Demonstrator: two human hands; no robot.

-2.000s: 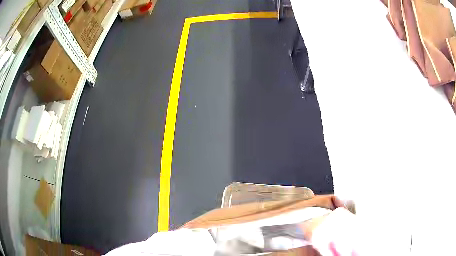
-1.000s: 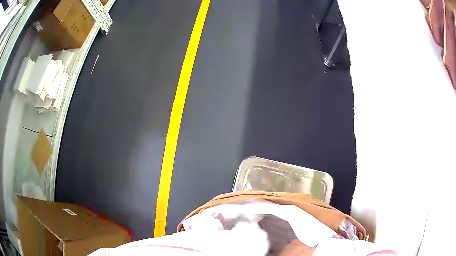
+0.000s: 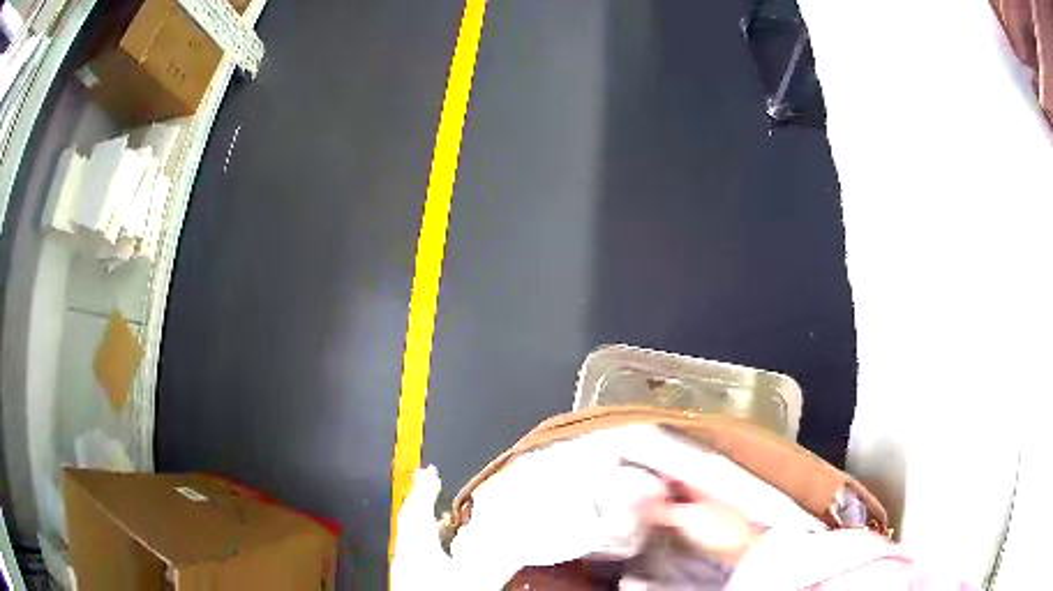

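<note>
A brown handbag (image 3: pixel 751 436) lies at the bottom centre, its curved mouth open towards me. White stuffing paper (image 3: pixel 554 491) fills much of the mouth. My right hand (image 3: pixel 699 522), bare and blurred, is inside the mouth against the paper; its fingers are unclear. A white shape that looks like my gloved left hand (image 3: pixel 423 508) is at the bag's left end, cut off by the lower edge; its grip is hidden. A clear plastic tray (image 3: pixel 785 404) shows beyond the bag's far rim.
A long white worktable (image 3: pixel 947 289) runs along the right, with brown bag pieces (image 3: pixel 1031 40) at its far corner. An open carton (image 3: pixel 231 531) stands lower left. Shelves on the left hold a carton (image 3: pixel 156 64) and white stacks (image 3: pixel 116 196). A yellow line (image 3: pixel 433 254) crosses the dark floor.
The view has swung down and left from the table. More of the bag mouth and the tray shows. The white glove shape now shows at the bag's left end, and my right hand shows further inside the mouth.
</note>
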